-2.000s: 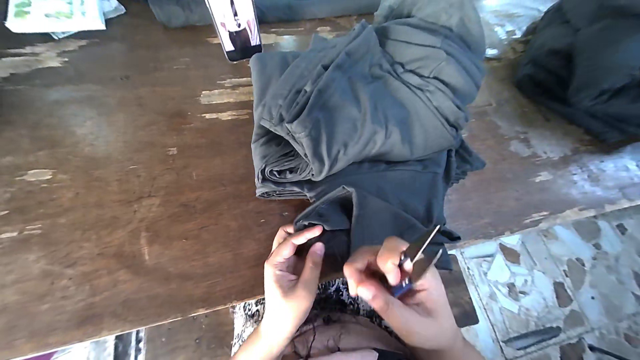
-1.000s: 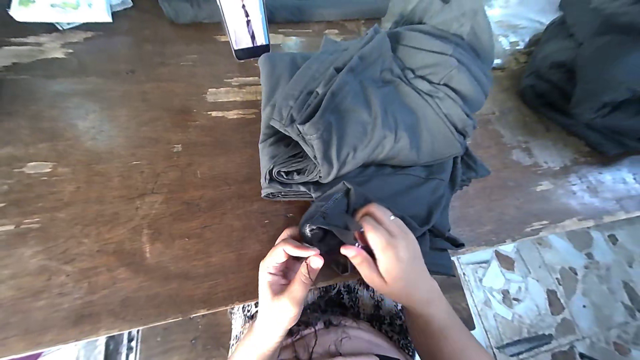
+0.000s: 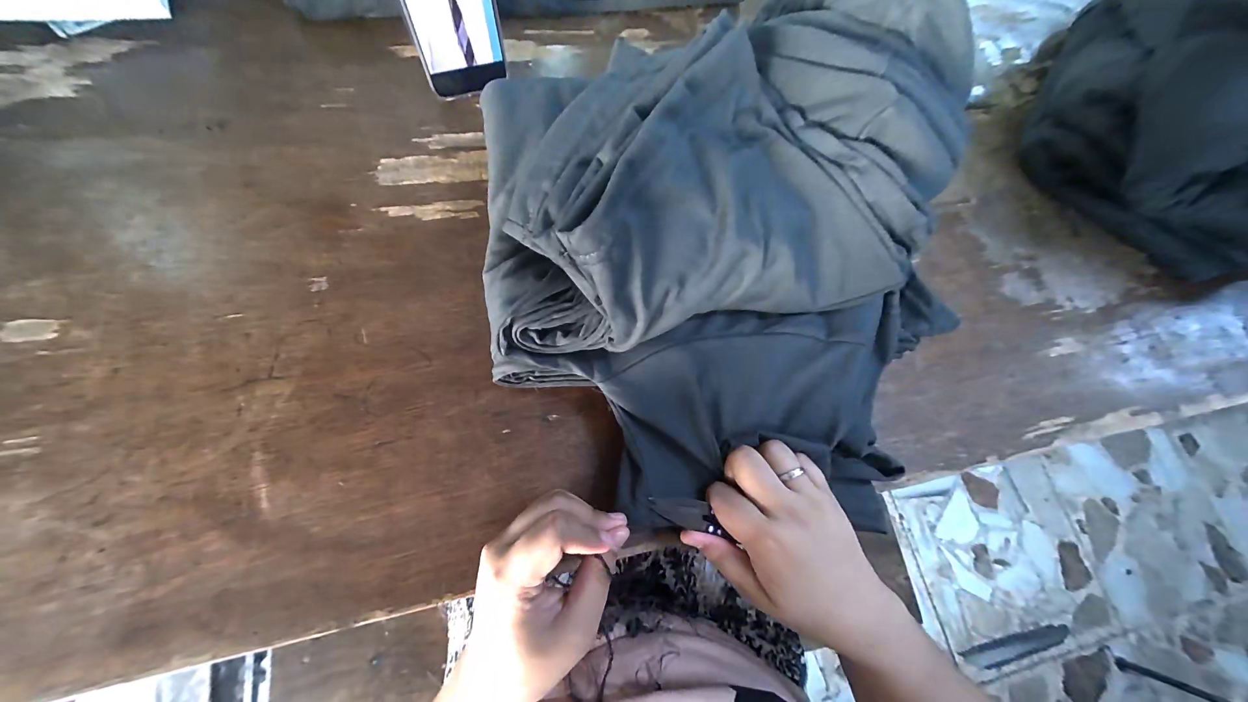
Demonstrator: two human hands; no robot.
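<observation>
A stack of folded dark grey garments (image 3: 721,214) lies on the worn wooden table, with one part of the cloth (image 3: 741,390) spread toward the front edge. My left hand (image 3: 556,585) is just left of that cloth, thumb and forefinger pinched together; a thin dark thread (image 3: 606,643) hangs below the fingertips. My right hand (image 3: 780,526), with a ring on one finger, rests at the lower edge of the cloth. It holds small thread snips (image 3: 687,512), their blades pointing left toward my left hand. The snips' handle is mostly hidden in the palm.
A phone (image 3: 458,49) with a lit screen stands behind the stack. Another dark garment pile (image 3: 1150,136) lies at the right. Papers (image 3: 88,10) are at the far left corner. The table's front edge (image 3: 390,614) runs close to my lap, with mosaic floor tiles (image 3: 1053,546) beyond.
The cloth corner that my left hand held two seconds ago has left its fingers. The spread cloth now lies flatter. The snips, raised and pointing up to the right two seconds ago, now point left.
</observation>
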